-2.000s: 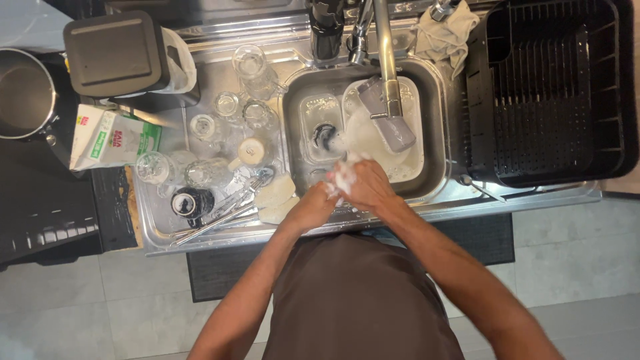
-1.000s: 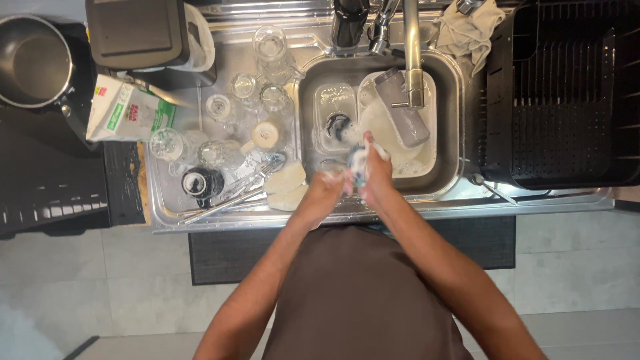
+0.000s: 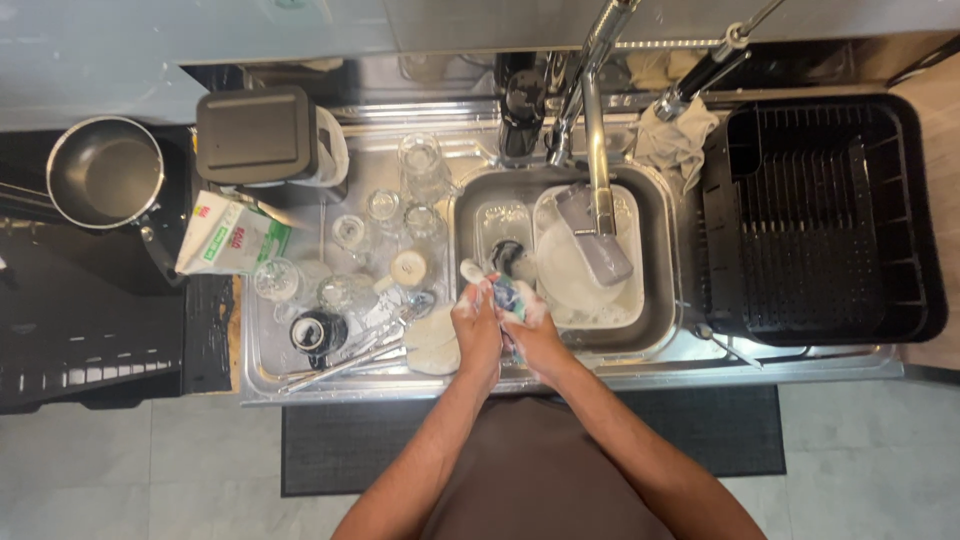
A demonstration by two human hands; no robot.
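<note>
My left hand (image 3: 478, 315) is closed on a soapy utensil with a pale rounded end (image 3: 472, 271), perhaps a spoon. Against it, my right hand (image 3: 531, 322) grips a foamy blue-green sponge or cloth (image 3: 508, 295). Both hands are over the near left part of the steel sink (image 3: 664, 300). In the sink, a white tub (image 3: 636, 296) of soapy water holds a pale plate (image 3: 574, 277) and a grey container (image 3: 592, 236) lying tilted under the tap (image 3: 601, 180). A clear container (image 3: 502, 217) and a dark round item (image 3: 508, 255) lie at the sink's left.
On the left drainboard stand several glasses (image 3: 420, 157), a cream mug (image 3: 409, 268), a black mug (image 3: 318, 334), cutlery (image 3: 345, 367) and pale flat pieces (image 3: 433, 345). A carton (image 3: 232, 234), lidded bin (image 3: 259, 135) and saucepan (image 3: 105, 172) are farther left. A black dish rack (image 3: 817, 240) stands right.
Both hands stay together over the sink's near edge. The pale end of the utensil and the blue-green sponge or cloth now show more plainly between them. The view has shifted.
</note>
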